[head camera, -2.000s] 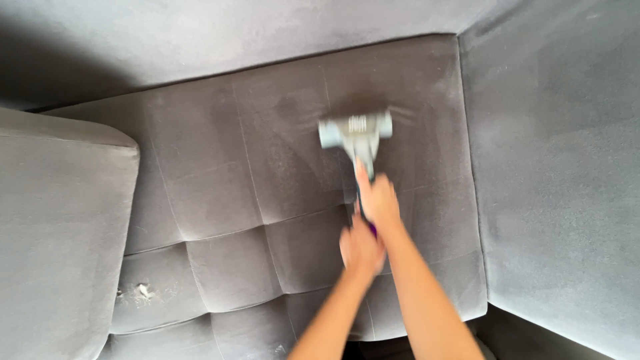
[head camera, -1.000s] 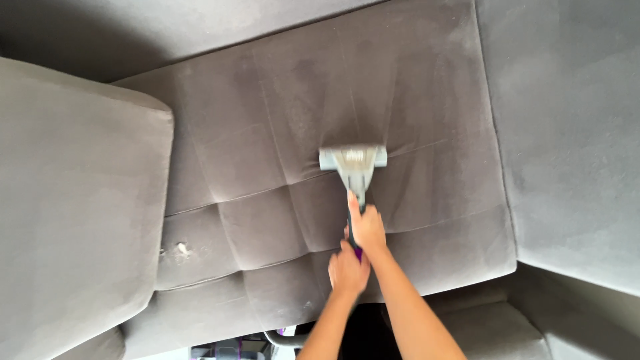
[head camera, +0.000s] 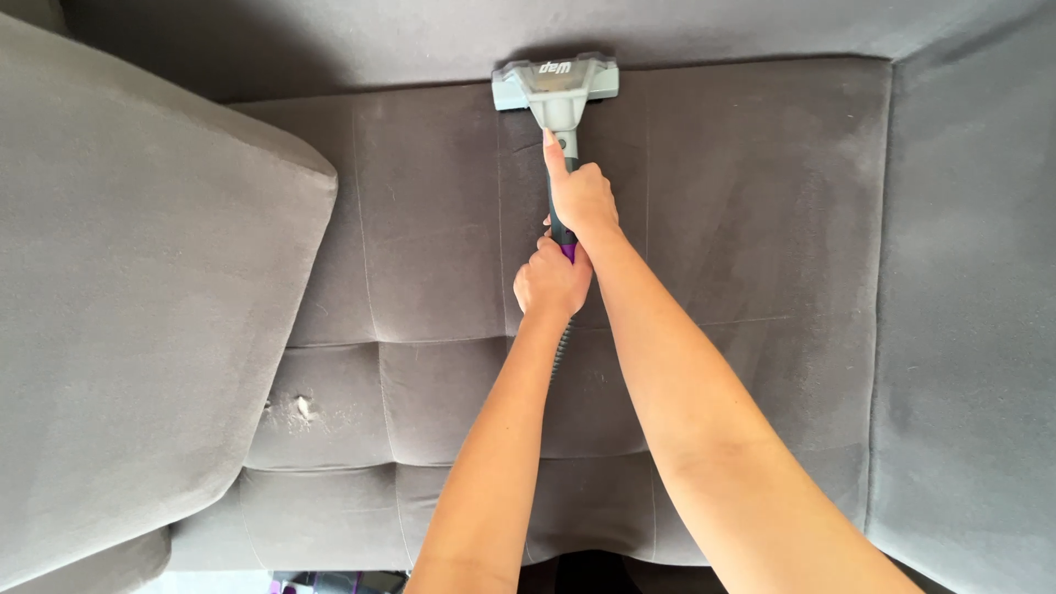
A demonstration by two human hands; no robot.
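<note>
A Wap upholstery-cleaning nozzle point(head camera: 558, 89) of clear and grey plastic lies against the rear edge of a grey tufted sofa seat point(head camera: 742, 198), where the seat meets the backrest. My right hand point(head camera: 584, 198) is closed round its dark handle, with the thumb stretched along the top toward the head. Just below, my left hand point(head camera: 551, 276) grips the lower end beside a purple part. From there a ribbed hose point(head camera: 563, 351) runs down, partly hidden by my left forearm. A pale clump of residue point(head camera: 304, 409) with crumbs round it sits on the seat at left.
A large grey cushion point(head camera: 165, 280) covers the left part of the seat. The backrest point(head camera: 396, 37) bounds the far side and the armrest point(head camera: 965, 330) the right. Below the front edge, part of a purple and dark appliance point(head camera: 338, 582) shows at the bottom left.
The nozzle, held in both hands, has moved away from me, from mid-seat to the seam at the backrest. Both hands keep their grip. The view has shifted too.
</note>
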